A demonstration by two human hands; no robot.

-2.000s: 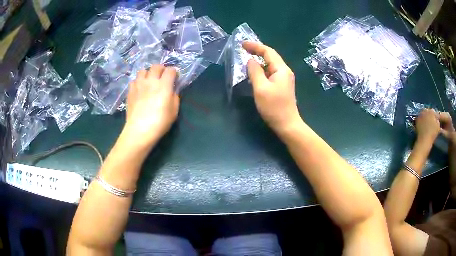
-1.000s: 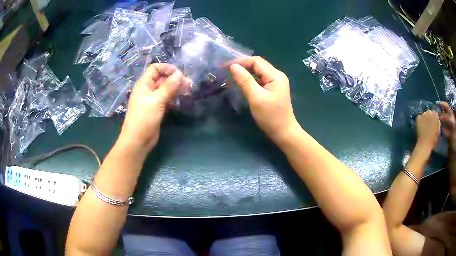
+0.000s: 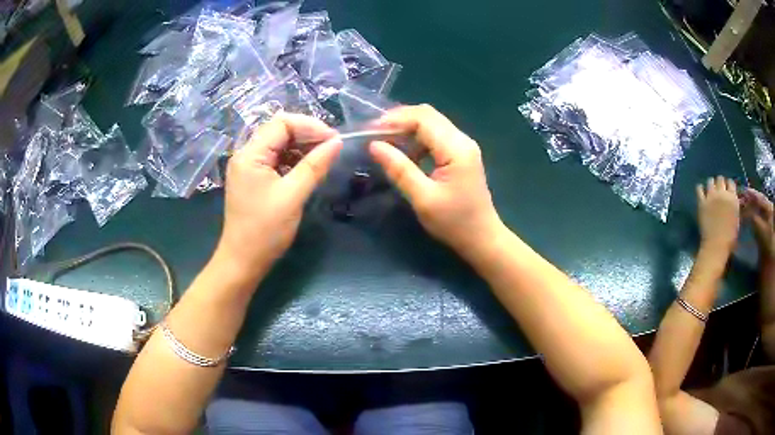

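A clear zip-lock bag (image 3: pixel 350 183) hangs between my hands, its mouth strip showing as a pale line between my fingertips. Small dark parts show low in the bag. My left hand (image 3: pixel 276 183) pinches the strip's left end. My right hand (image 3: pixel 442 174) pinches it at the right. The left pile of bags (image 3: pixel 212 93) lies spread beyond my left hand. The right pile of bags (image 3: pixel 616 110) lies to the right with a bright glare on it.
A far-left pile of bags (image 3: pixel 76 166) lies near the white power strip (image 3: pixel 72 313) and its curved cord (image 3: pixel 140 246). Another person's hand (image 3: pixel 721 212) and forearm are at the right edge. Thin yellow-green scraps (image 3: pixel 743 89) lie at the far right.
My right hand has released a bag onto the right side or elsewhere out of sight of these frames; both hands have come together on a bag, now held by its mouth strip.
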